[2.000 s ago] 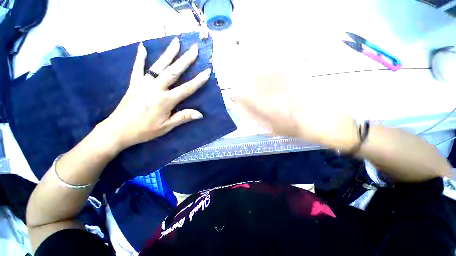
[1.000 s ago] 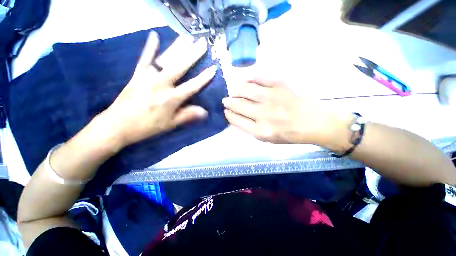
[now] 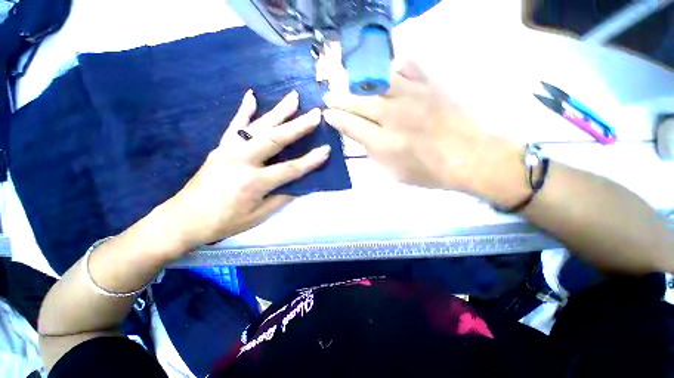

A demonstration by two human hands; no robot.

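A dark navy denim panel (image 3: pixel 155 111) lies flat on the white table, its right edge by the presser foot (image 3: pixel 322 68). My left hand (image 3: pixel 255 166) lies flat on the panel with its fingers spread, below and left of the foot. My right hand (image 3: pixel 414 133) is just right of the panel, its fingertips at the panel's right edge and close to the left fingertips. Some right fingers are behind or beside the grey-blue cylinder (image 3: pixel 368 63). Whether the right fingers pinch the edge cannot be seen.
The sewing machine head (image 3: pixel 295 18) hangs over the top centre. Thread snips (image 3: pixel 578 114) lie at the right, near a round pale object (image 3: pixel 665 136). A tape measure (image 3: pixel 369 249) runs along the front edge. A blue basket (image 3: pixel 222 277) is below. More navy cloth (image 3: pixel 33 29) is at upper left.
The machine head and cylinder appear larger and lower in view. My left hand has moved down the panel. My right hand came in to the panel's edge, then up beside the cylinder.
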